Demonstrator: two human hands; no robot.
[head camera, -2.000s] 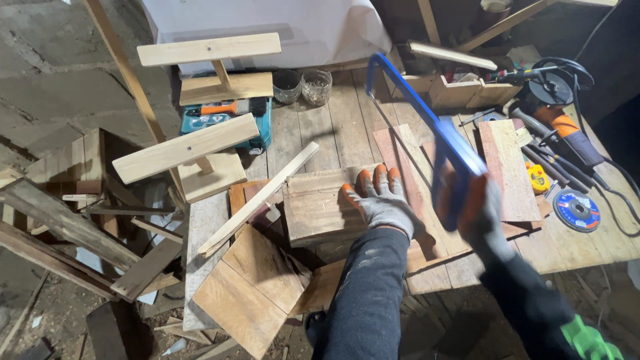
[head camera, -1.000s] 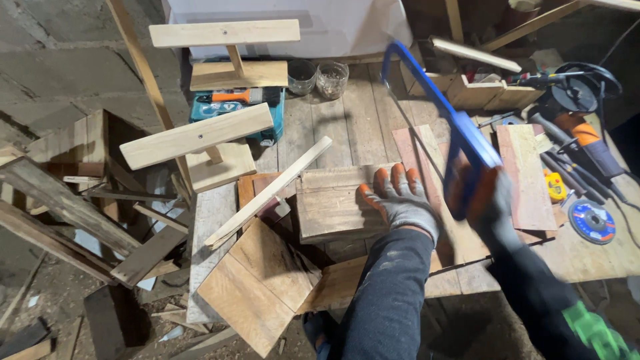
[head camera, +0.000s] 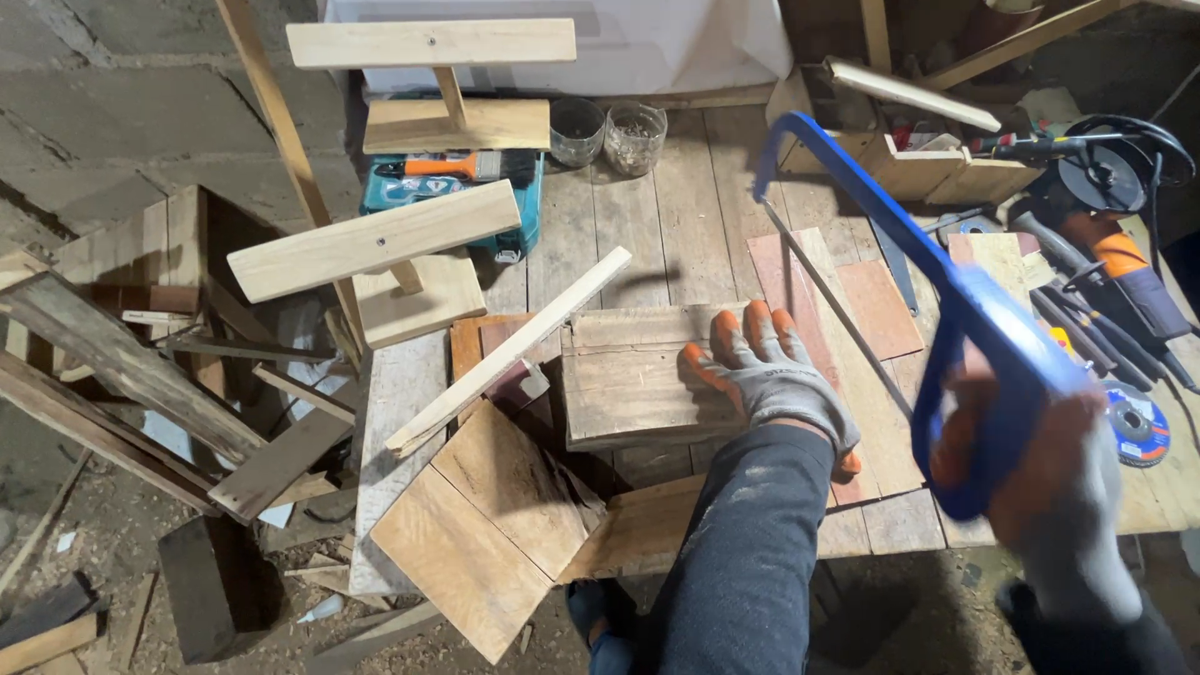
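Observation:
My left hand (head camera: 773, 370), in a grey glove with orange fingertips, lies flat with fingers spread on a wooden block (head camera: 647, 375) at the middle of the bench. My right hand (head camera: 1041, 478), gloved alike and blurred, is closed on the handle of a blue hacksaw (head camera: 848, 178). The saw's blade slants over reddish and pale boards (head camera: 834, 328) just right of the block; whether it touches them I cannot tell. A narrow wooden strip (head camera: 511, 352) leans to the left of the block, above a joined wooden panel (head camera: 487, 525).
Two T-shaped wooden pieces (head camera: 375, 239) stand at the left by a teal case (head camera: 525, 202) bearing a paintbrush (head camera: 450, 167). Two clear cups (head camera: 635, 139) are behind. An angle grinder (head camera: 1125, 272), a flap disc (head camera: 1136, 422) and a wooden tool box (head camera: 914, 173) are at right. Scrap wood (head camera: 122, 366) fills the left floor.
The view has shifted somewhat. My left hand stays on the wooden block, and my right hand keeps hold of the blue hacksaw.

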